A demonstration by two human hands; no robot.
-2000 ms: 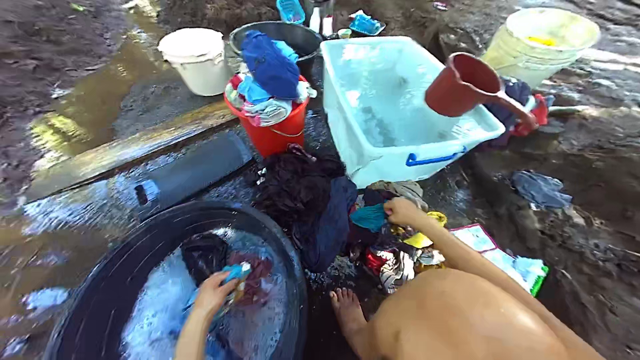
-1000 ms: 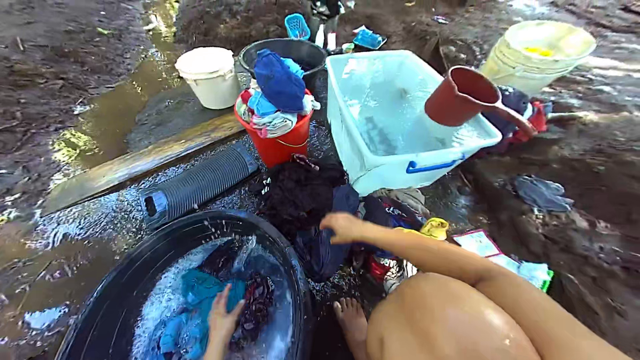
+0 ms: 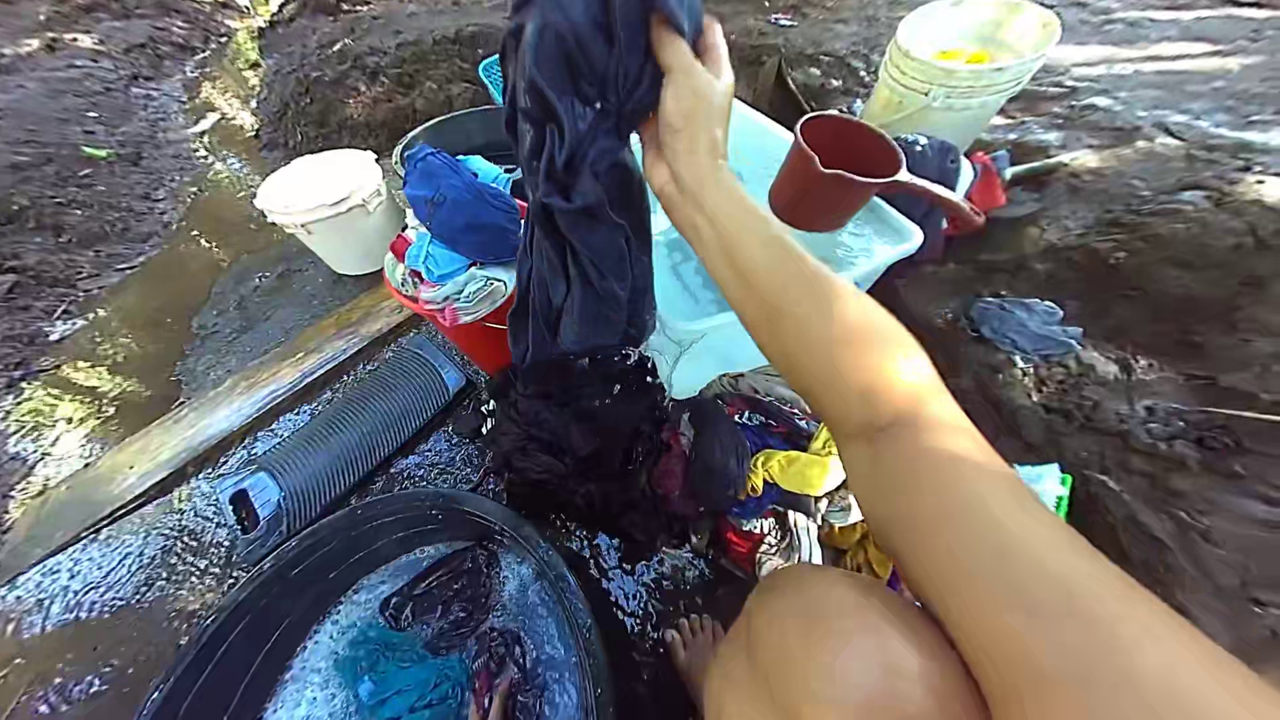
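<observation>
My right hand [image 3: 692,115] grips the top of a wet dark navy garment [image 3: 583,190] and holds it up; it hangs down to a heap of black clothes [image 3: 590,440] on the ground. Only a bit of my left hand [image 3: 492,697] shows at the bottom edge, low over the black basin [image 3: 470,510]; what it touches is hidden. In the basin's sudsy water lie a teal cloth [image 3: 400,675] and a dark cloth [image 3: 445,600]. Mixed clothes with a yellow cloth [image 3: 800,470] lie on the ground by my knee.
A red bucket [image 3: 480,340] full of clothes stands beside a white lidded bucket [image 3: 330,210]. Behind my arm, a brown dipper [image 3: 840,170] rests at the clear water tub [image 3: 890,235]. A ribbed black panel [image 3: 350,440] and a wooden plank [image 3: 220,410] lie left; a cream bucket [image 3: 960,70] stands back right.
My right hand has risen from the clothes heap with the navy garment in it. My left hand has dropped almost out of view. The teal cloth, by my right hand at first, is now in the basin.
</observation>
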